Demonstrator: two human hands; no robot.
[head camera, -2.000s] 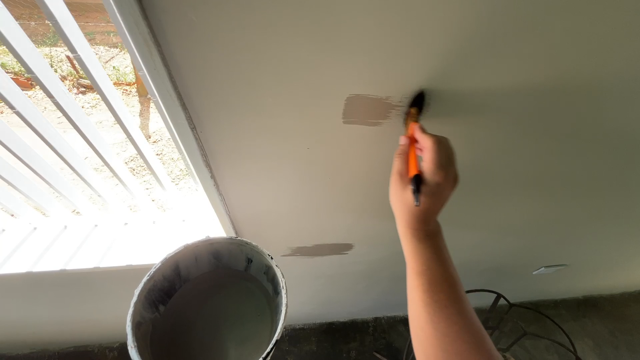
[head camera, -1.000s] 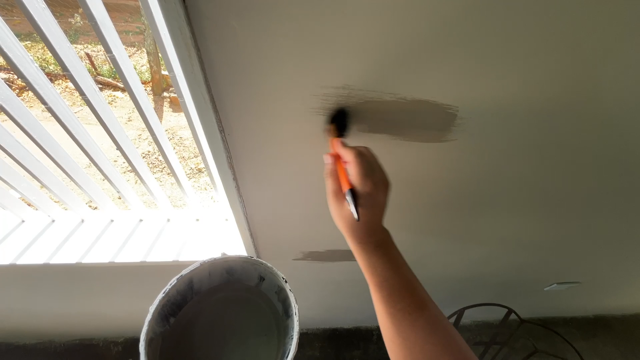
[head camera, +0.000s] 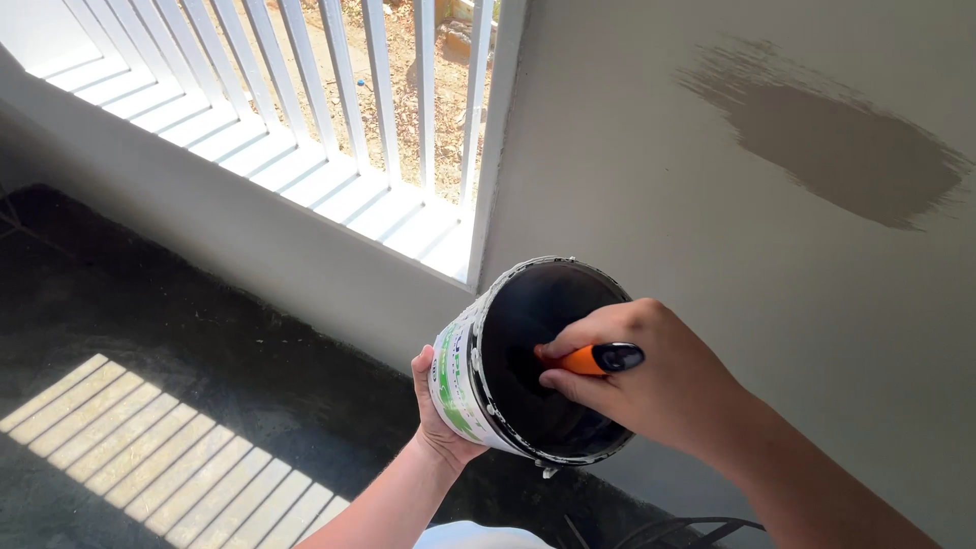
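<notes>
My left hand (head camera: 446, 419) holds a paint bucket (head camera: 461, 381) by its side and underside, tilted so that its dark inside shows. The rim is crusted with pale paint. In my right hand (head camera: 656, 366) is a paintbrush with an orange and black handle (head camera: 591, 358), pinched between thumb and fingers over the bucket's mouth. The bristles are down inside the bucket, hidden in the dark. On the grey wall (head camera: 686, 259) at the upper right is a darker patch of paint (head camera: 846, 145) with streaky ends.
A window with white bars (head camera: 377, 99) lies left of the painted wall, and a white sill runs beneath it. Below is a dark floor (head camera: 305, 381) with a striped patch of sunlight (head camera: 168, 450). A dark curved metal frame (head camera: 686, 523) stands at the bottom right.
My right hand has brought the brush from the wall down into the bucket. The paint patch was smaller two seconds ago. My left hand has come into view. The view has swung left.
</notes>
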